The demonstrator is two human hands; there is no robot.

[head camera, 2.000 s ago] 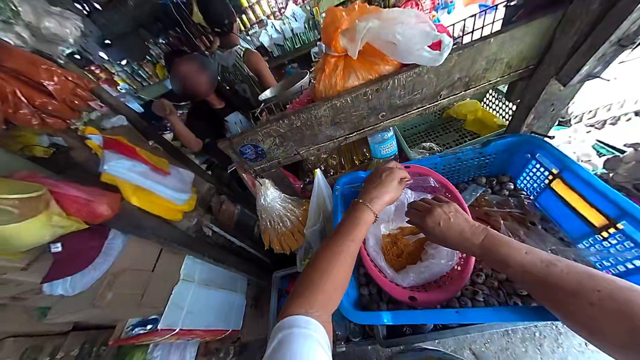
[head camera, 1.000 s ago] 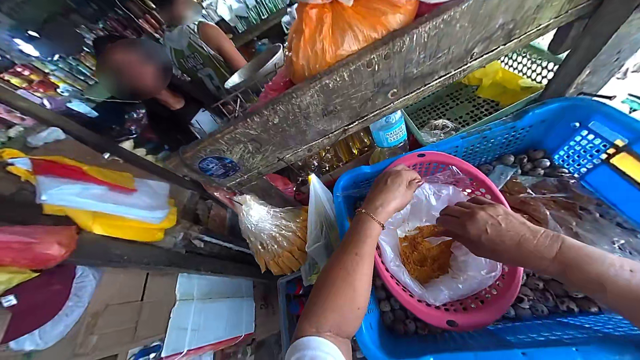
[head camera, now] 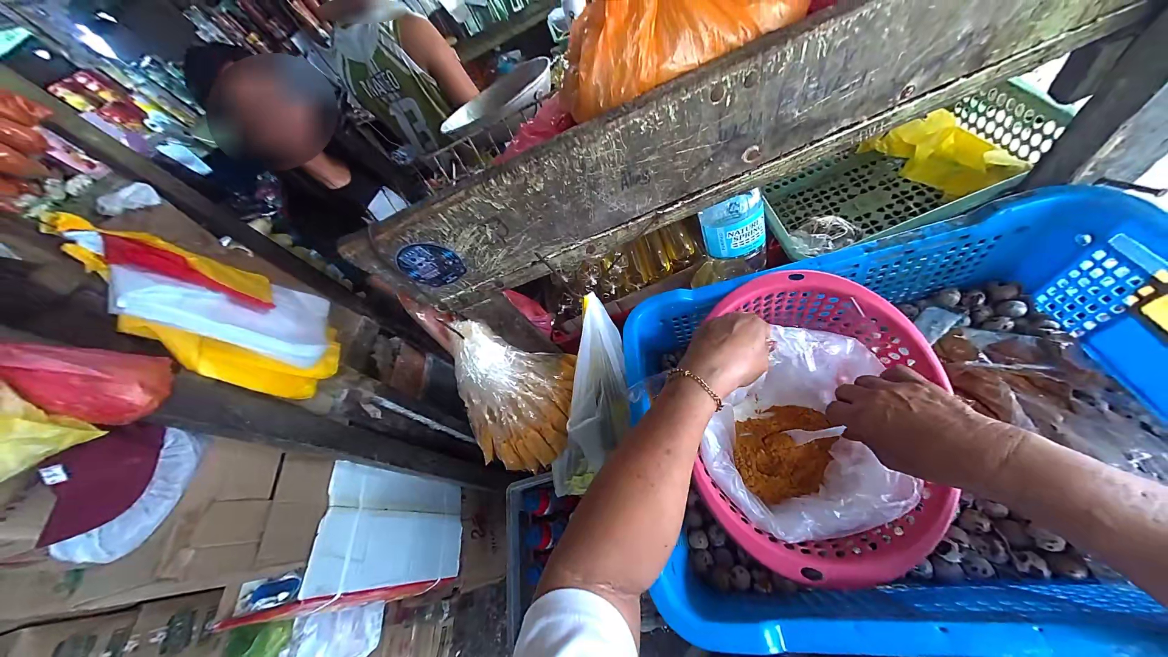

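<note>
Orange-brown powder (head camera: 780, 456) lies in a clear plastic bag (head camera: 821, 516), which lines a round pink plastic basket (head camera: 812, 570). My left hand (head camera: 730, 351), with a chain bracelet at the wrist, grips the bag's upper left edge near the basket rim. At the bag's right side, my right hand (head camera: 890, 415) has its fingers bent onto the plastic; a pale strip, perhaps a fold or a scoop, shows over the powder by the fingertips. The pink basket sits inside a large blue plastic crate (head camera: 785, 634) on small speckled eggs (head camera: 981, 547).
A worn wooden plank (head camera: 639, 173) runs behind the crate, with a labelled plastic bottle (head camera: 733, 237) before it. A green crate (head camera: 867, 192) stands beyond. Left of the blue crate hang bundled small orange-brown packets (head camera: 520, 392) and a plastic bag (head camera: 593, 392). People stand behind the plank.
The view has moved closer to the basket. Both my hands remain at the bag, the left at its upper left edge. More of the powder shows between them than two seconds ago.
</note>
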